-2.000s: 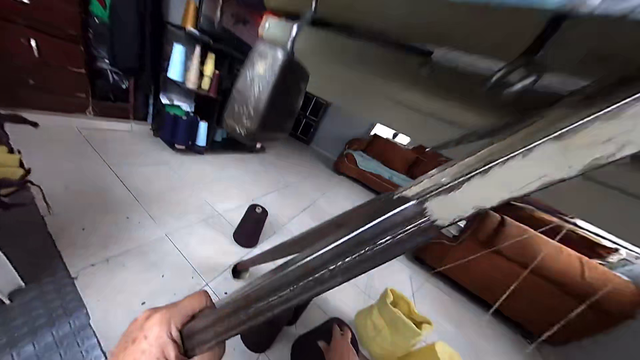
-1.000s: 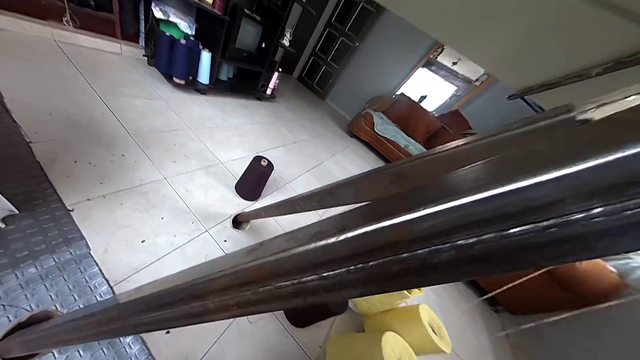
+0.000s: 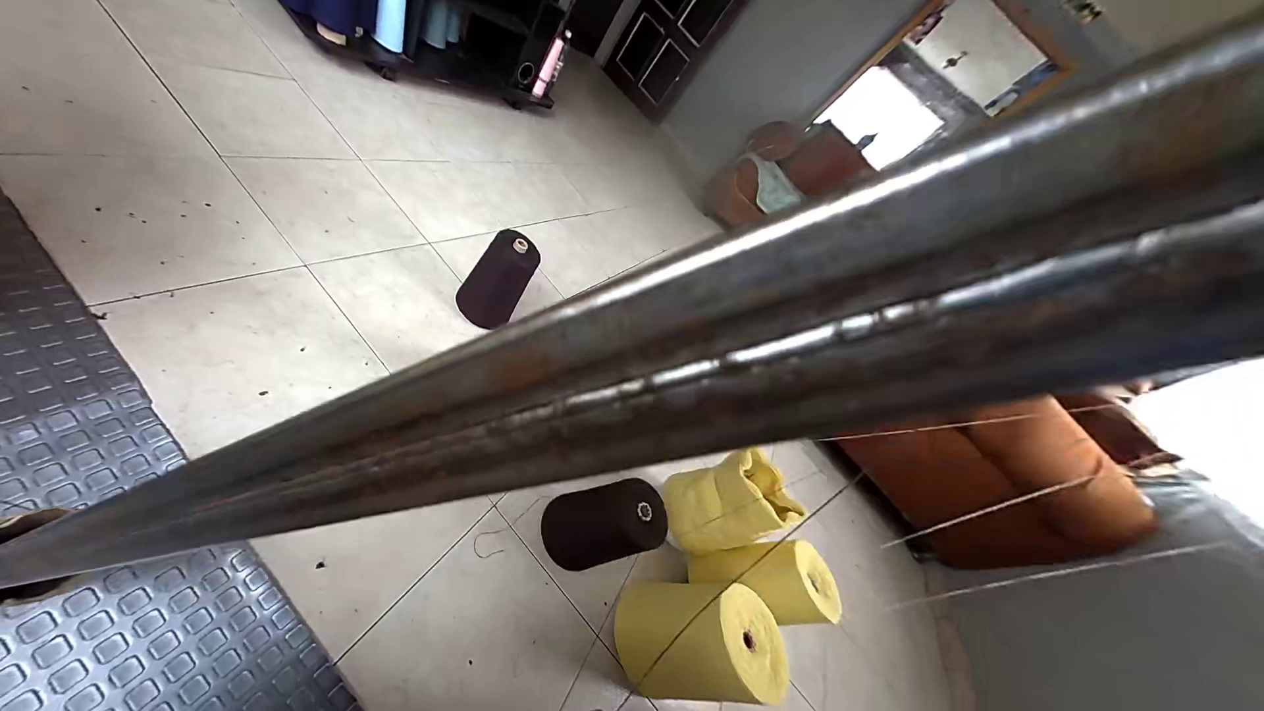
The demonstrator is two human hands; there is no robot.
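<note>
Neither of my hands shows at this moment. Two long metal tubes (image 3: 691,365), dark and worn, run side by side across the view from lower left to upper right, very close to the camera. Beyond them a dark yarn cone (image 3: 499,279) stands on the tiled floor. Below the tubes, a second dark yarn cone (image 3: 592,525) lies beside a yellow yarn cone (image 3: 765,578), a larger yellow yarn cone (image 3: 691,642) and an open yellow bag (image 3: 726,499). Thin yarn strands cross in front of them.
A textured grey rubber mat (image 3: 158,632) covers the floor at lower left. A brown sofa (image 3: 997,484) stands at right, another seat (image 3: 820,163) farther back. At the top are a black shelf (image 3: 484,74) with yarn cones and a dark panelled door (image 3: 662,49).
Two seconds ago one hand was on the metal tube and another beside a dark cone; both are now out of view. The view has shifted considerably.
</note>
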